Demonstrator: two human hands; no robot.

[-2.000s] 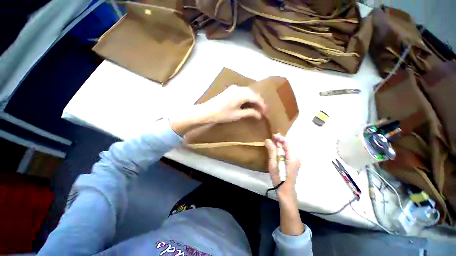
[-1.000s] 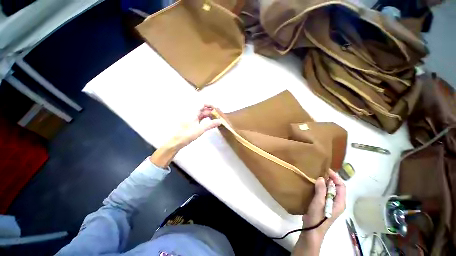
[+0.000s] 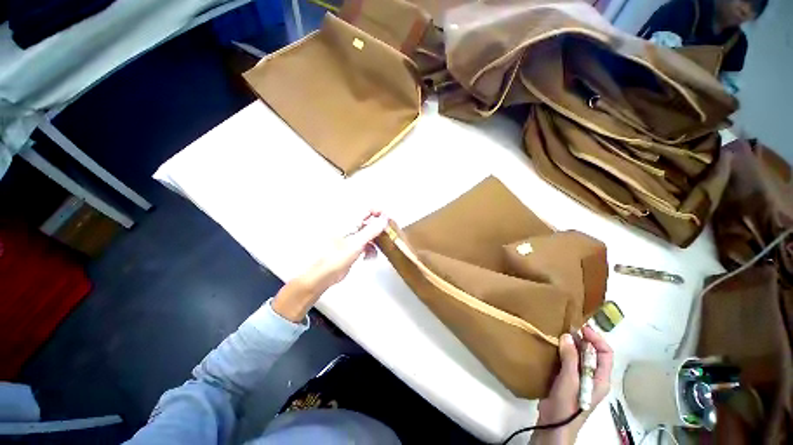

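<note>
A floppy tan-brown handbag (image 3: pixel 487 278) lies inside out on the table, with a pale yellow-tan seam binding (image 3: pixel 469 300) stretched between my hands. My left hand (image 3: pixel 335 263) pinches the bag's left corner between thumb and fingers. My right hand (image 3: pixel 576 375) holds the bag's lower right end at the binding and also a white-gold pen-like tool (image 3: pixel 588 375) with a black cord. A small pale label (image 3: pixel 524 249) and a red-brown leather patch (image 3: pixel 595 278) show on the bag.
Another brown bag (image 3: pixel 339 96) lies behind, and a pile of bags (image 3: pixel 626 165) stands at the back right. A slim metallic cutter (image 3: pixel 649 274), small yellow-dark block (image 3: pixel 610 315), tool cup (image 3: pixel 654 391) and red-black snips (image 3: pixel 622 423) are at right. A person (image 3: pixel 709 26) is beyond the pile.
My left hand has gone from over the bag to its left corner, and the binding is now stretched between both hands. The view has shifted, showing more of the bag pile and a person.
</note>
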